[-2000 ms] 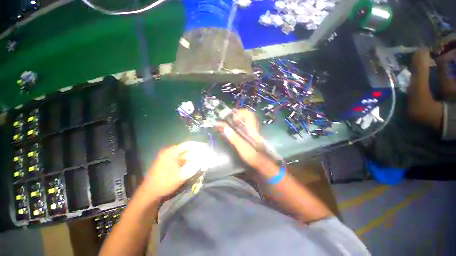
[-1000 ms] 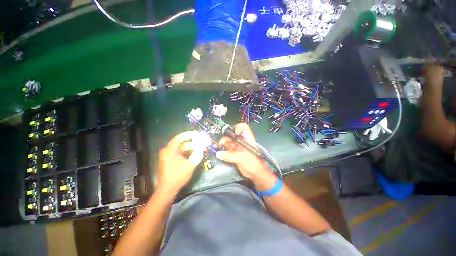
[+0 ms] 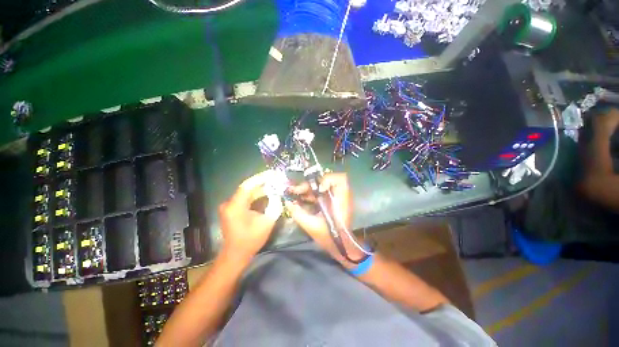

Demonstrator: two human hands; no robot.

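My left hand is closed on a small bright white part; glare hides its detail. My right hand holds the soldering iron, which points up and away from me, its cord running back over the wrist. The right fingertips are beside the left ones at the part. A small piece with yellow shows below the fingertips. Two white parts with wires, one at the left and one at the right, lie on the dark green mat just beyond my hands.
A fume hood hangs beyond my hands. Tangled lead wires lie to the right, before the soldering station and solder spool. The component tray with circuit boards is at the left. Another person's arm is at the far right.
Both hands have come together at the part, and the iron has turned more upright. The view has shifted slightly. The small yellow piece is now mostly hidden under my fingers.
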